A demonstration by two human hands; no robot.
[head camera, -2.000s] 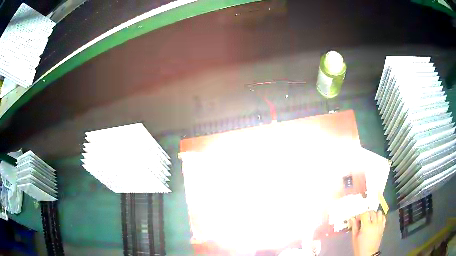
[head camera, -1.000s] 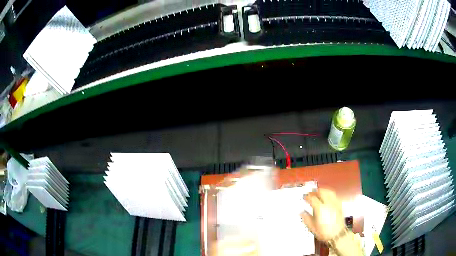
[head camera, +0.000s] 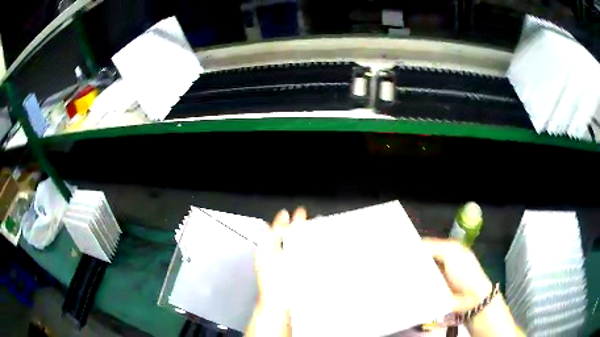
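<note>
A white LED board (head camera: 358, 273), unlit, is raised in front of me and tilted. My left hand (head camera: 275, 273) is at its left edge, fingertips up, and holds that edge. My right hand (head camera: 460, 273) grips its right edge. The hinged clear cover (head camera: 164, 280) stands open on the left, in front of a white board stack. The board hides nearly all of the test fixture.
A tall board stack (head camera: 546, 273) stands at the right, a small one (head camera: 92, 224) at the left. A yellow-green bottle (head camera: 468, 222) is behind my right hand. The green-edged shelf (head camera: 296, 125) crosses above, with board stacks at both ends. A plastic bag (head camera: 46, 214) lies far left.
The glare is gone. The clear cover has swung open to the left. Both hands have come to the board, which is now lifted. The view has tipped upward, showing more of the shelf.
</note>
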